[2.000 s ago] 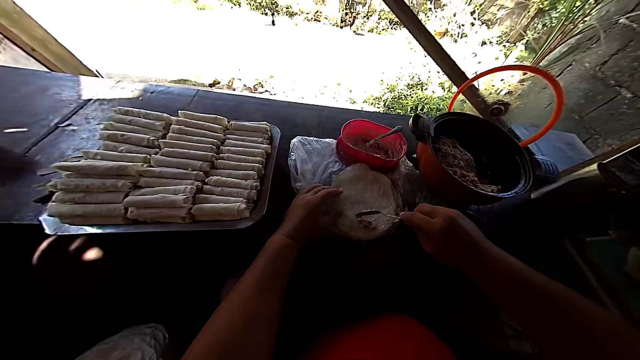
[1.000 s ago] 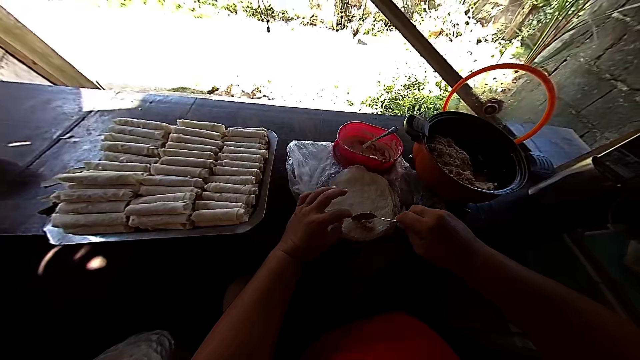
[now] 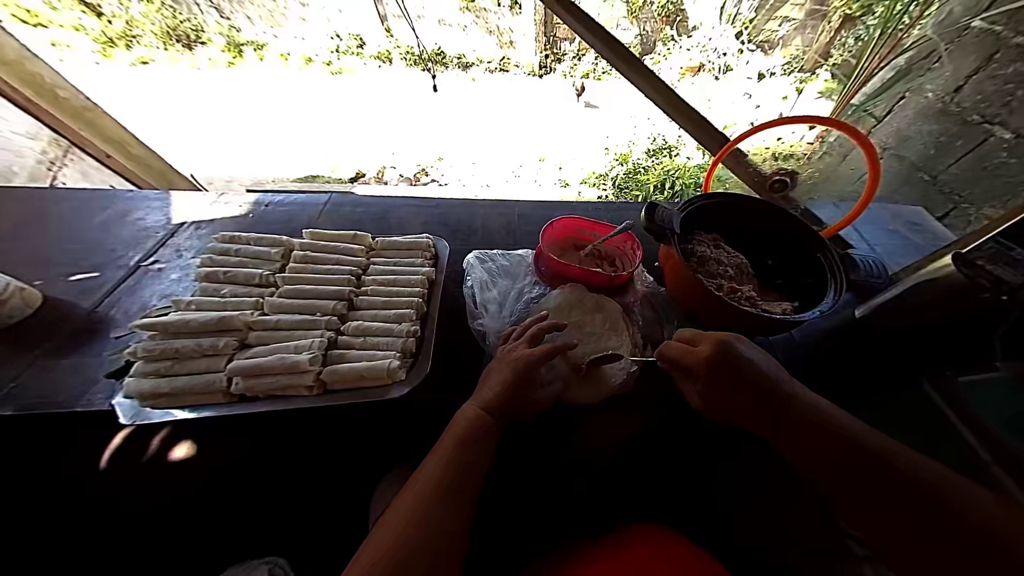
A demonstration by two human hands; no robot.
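My right hand [image 3: 716, 372] is closed on the handle of a metal spoon [image 3: 612, 360], whose bowl rests over a round, thin dough wrapper [image 3: 588, 320]. At the wrapper's left edge lies my left hand [image 3: 528, 364], fingers spread and touching it. Beneath and beside the wrapper is a clear plastic bag [image 3: 496, 292]. Just behind stands a red plastic bowl [image 3: 552, 268] with a pale pinkish mixture and another spoon [image 3: 608, 238] in it. A dark pot [image 3: 836, 292] at the right holds shredded or ground filling [image 3: 724, 264]. Whatever lies under the spoon bowl is hard to make out.
On the left, a metal tray [image 3: 436, 320] holds several rows of rolled wrappers [image 3: 308, 292] on a dark wooden table [image 3: 48, 240]. An orange ring [image 3: 872, 160] rises behind the pot. A slanted wooden beam [image 3: 640, 68] crosses behind the table, and a pale object [image 3: 16, 300] stands at the left edge.
The spoon in my right hand stays over the wrapper. My left hand, closer to the spoon bowl one second ago, now lies at the wrapper's left edge with its fingers spread.
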